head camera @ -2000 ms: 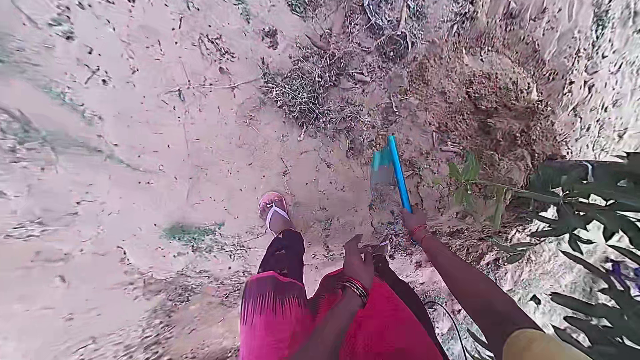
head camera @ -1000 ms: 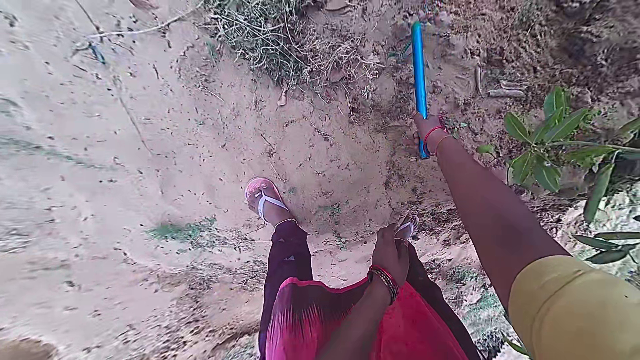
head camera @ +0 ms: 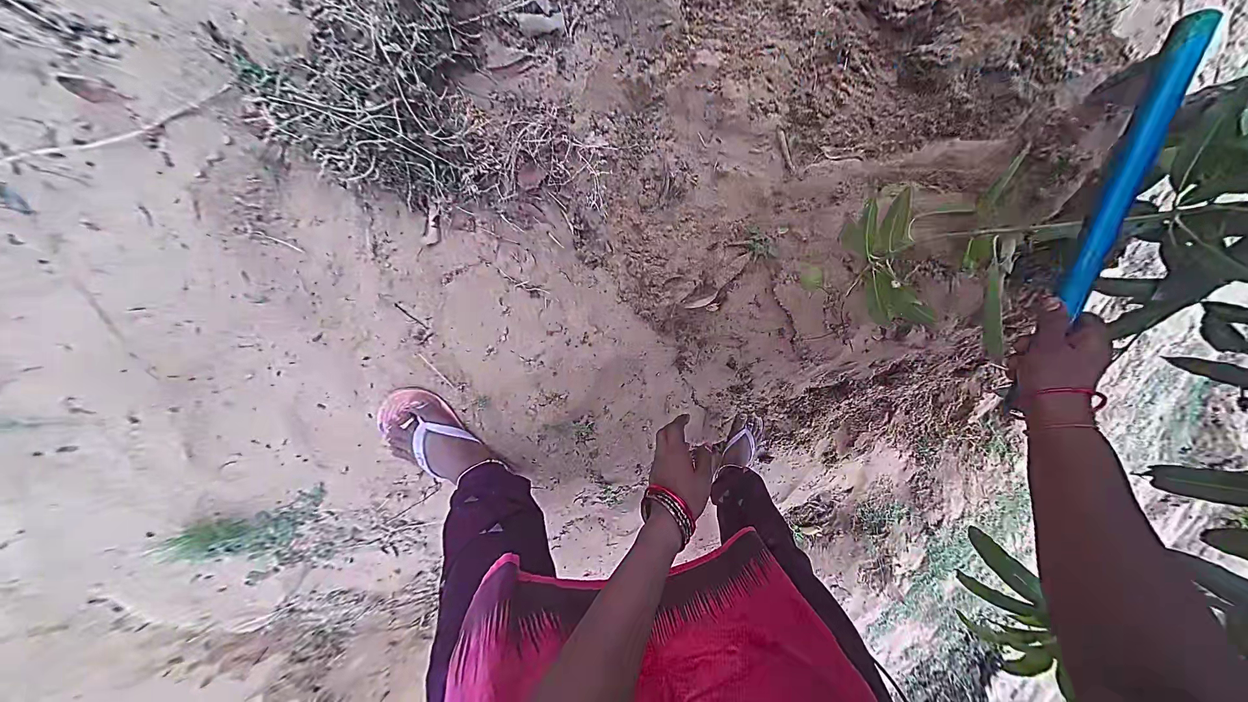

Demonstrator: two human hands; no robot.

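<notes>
My right hand (head camera: 1061,356), with a red string at the wrist, is closed around the lower end of a long blue handle (head camera: 1131,171) at the right. The handle slants up and to the right, its far end near the top edge; I cannot tell what tool it belongs to. My left hand (head camera: 681,468), with bangles on the wrist, hangs in front of my legs above the pink cloth (head camera: 741,624). Its fingers are loosely bent and hold nothing that shows. Sandals with pale straps (head camera: 434,434) are on my feet.
Dry twigs and grass (head camera: 390,117) lie in a heap at the upper left. A leafy branch (head camera: 892,258) reaches in from the right, with more leaves (head camera: 1014,585) below. Loose soil (head camera: 877,58) covers the upper right, and a rough bank runs down the right side.
My right hand has moved out to the right with the blue handle, which now slants beside the leaves. My left hand has come away from the cloth. The view has shifted.
</notes>
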